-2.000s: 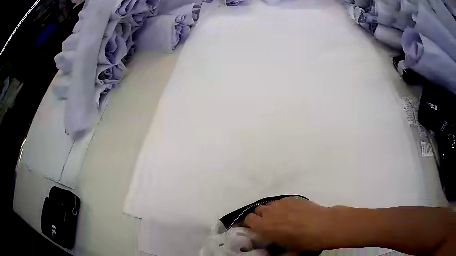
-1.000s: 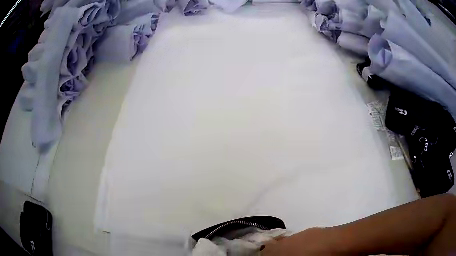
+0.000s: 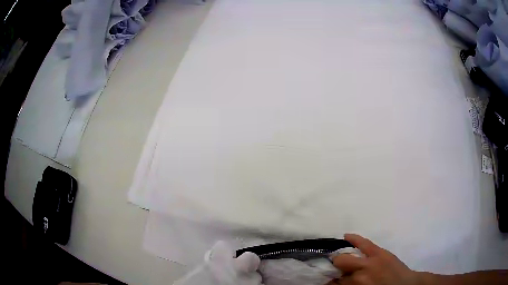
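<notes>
A black pouch bag [image 3: 295,246] lies at the bottom edge on the white sheets [image 3: 312,128], its silvery zipper open along the curved rim. Crumpled white stuffing [image 3: 298,271] fills the opening. My left hand [image 3: 228,266], in a white glove, holds the left end of the rim. My bare right hand [image 3: 370,264] grips the right end, thumb and finger at the rim and stuffing. The lower part of the bag and of both hands is cut off by the frame.
Another black pouch [image 3: 54,206] stands on the table at the left. Pale lilac rolls [image 3: 89,50] lie at the far left and more rolls [image 3: 493,53] at the far right. Black pieces [image 3: 496,122] and small printed labels [image 3: 486,163] lie along the right edge.
The bare right hand has moved from over the stuffing to the right end of the bag's rim. The gloved left hand now shows clearly at the left end. The camera view has shifted.
</notes>
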